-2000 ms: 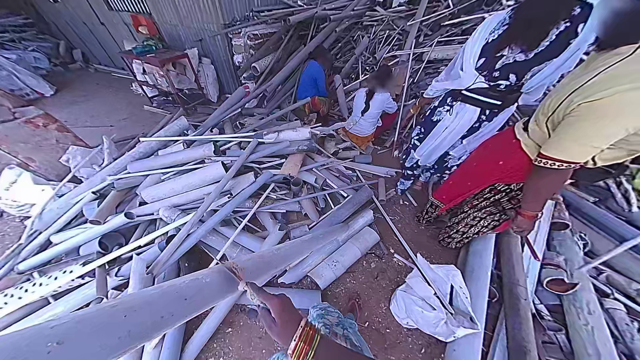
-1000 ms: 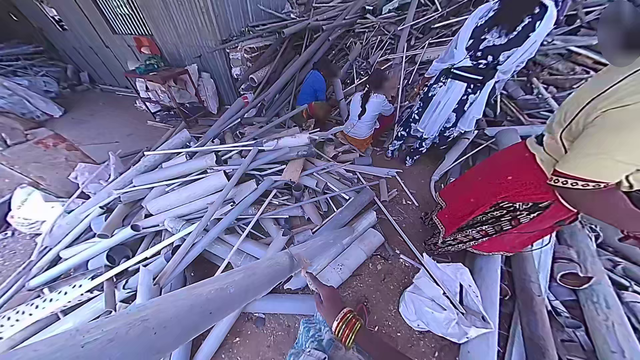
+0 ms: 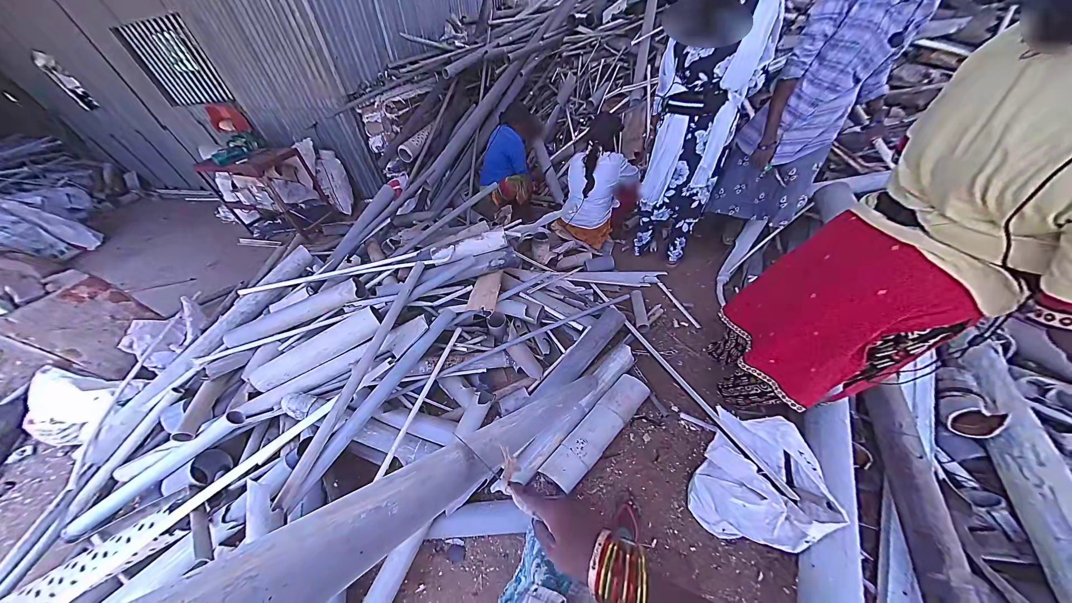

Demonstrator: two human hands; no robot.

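Note:
A long, wide grey plastic pipe [image 3: 368, 502] slants from the lower left toward the middle, above a heap of scrap pipes [image 3: 335, 335]. My right hand [image 3: 561, 528], with several bangles on the wrist, is beside the pipe's right side. Its fingertips are at a small frayed tan piece [image 3: 507, 473] against the pipe; whether they pinch it is hard to tell. Below the hand, some blue patterned cloth [image 3: 536, 569] shows. My left hand is out of view.
A white sack [image 3: 754, 486] lies on the dirt at the right, with a thin rod across it. A person in a red skirt [image 3: 854, 310] bends over more pipes [image 3: 913, 486]. Several people stand or sit farther back. A small table [image 3: 260, 172] stands by the corrugated metal wall [image 3: 310, 67].
A person in a checked shirt has come into view behind the person in red. The person in the floral dress is more upright than two seconds ago. My right hand remains near the wide pipe.

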